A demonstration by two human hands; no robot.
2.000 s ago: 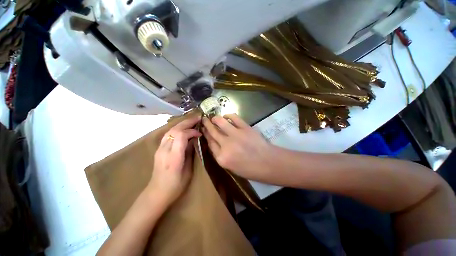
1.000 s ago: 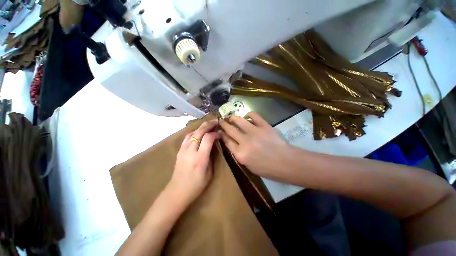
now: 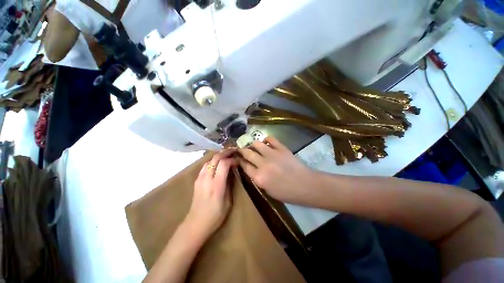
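A tan-brown fabric panel lies on the white table and hangs over its front edge, its upper corner under the needle area of the white sewing machine. My left hand, with a ring, pinches the panel near the presser foot. My right hand lies just right of it, fingertips on the fabric and zipper edge by the foot. A dark-brown metal zipper runs down from under my right hand along the panel's edge. The needle and stitch line are too small to tell.
A bundle of brown-gold zippers lies under the machine arm. A red-handled tool with cords lies at the table's right end. A brown stack hangs at left. Grey-brown fabric is at right, near blue bins.
The view has shifted, so more of the machine's top and left side shows. Both hands stay close to the presser foot, still on the panel and zipper.
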